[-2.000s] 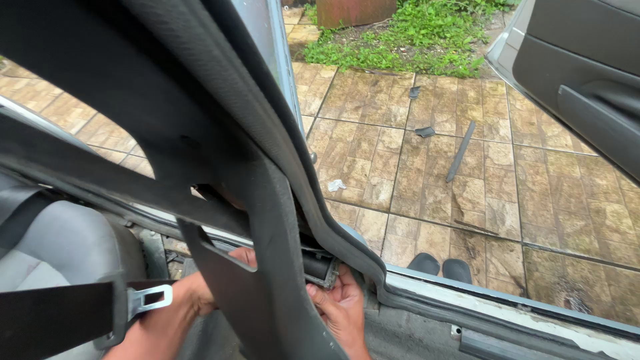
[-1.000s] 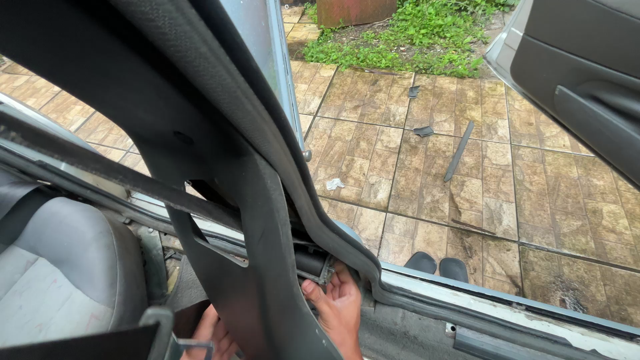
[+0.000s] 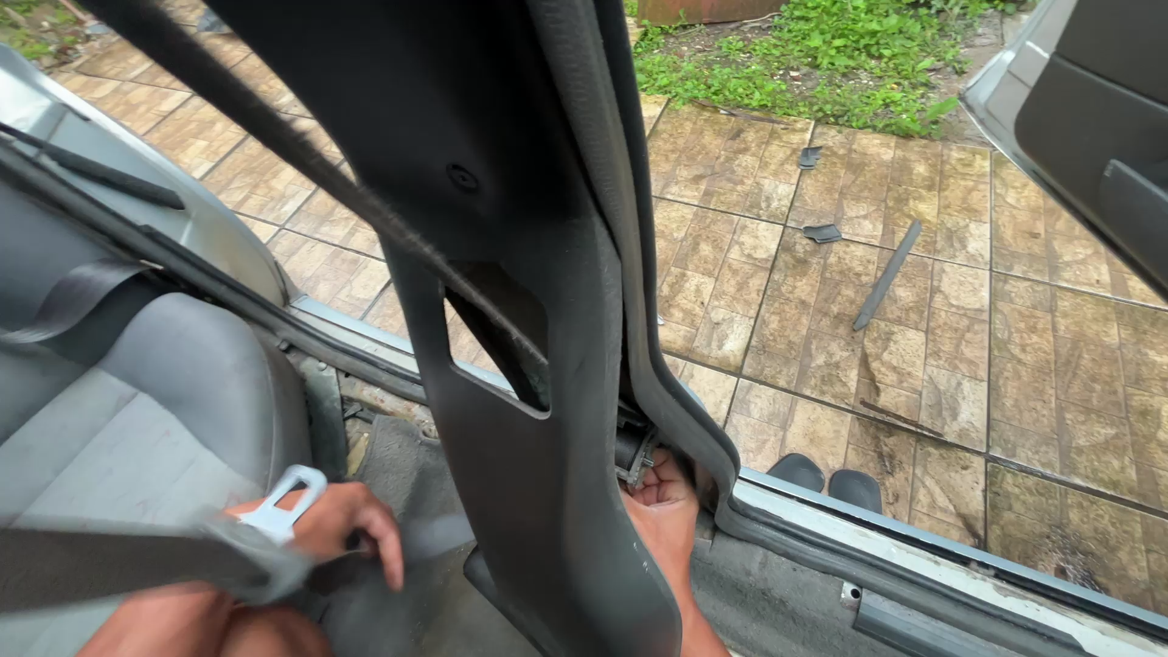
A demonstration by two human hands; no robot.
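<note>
A loosened black plastic pillar trim (image 3: 511, 474) hangs down the middle, with a slot that a seat belt strap (image 3: 365, 210) passes. Behind its right edge my right hand (image 3: 664, 493) has its fingers on a seat belt retractor (image 3: 631, 453), partly hidden by the trim. To the left of the trim my left hand (image 3: 351, 525) is in the air, fingers loosely bent, near the metal seat belt tongue (image 3: 290, 506). The tongue and its blurred strap lie across the view in front of the left wrist. Nothing shows in the left hand's fingers.
A grey seat (image 3: 210, 401) stands at the left. A rubber door seal (image 3: 680, 411) runs down to the door sill (image 3: 912, 557). Outside, a pair of dark sandals (image 3: 853, 491), a dark strip (image 3: 887, 276) and dark scraps (image 3: 822, 234) lie on the tiles. An open door (image 3: 1077, 137) is at the upper right.
My left hand has come out from behind the trim to its left side. The slotted trim stands more upright than two seconds ago. My right hand remains at the retractor.
</note>
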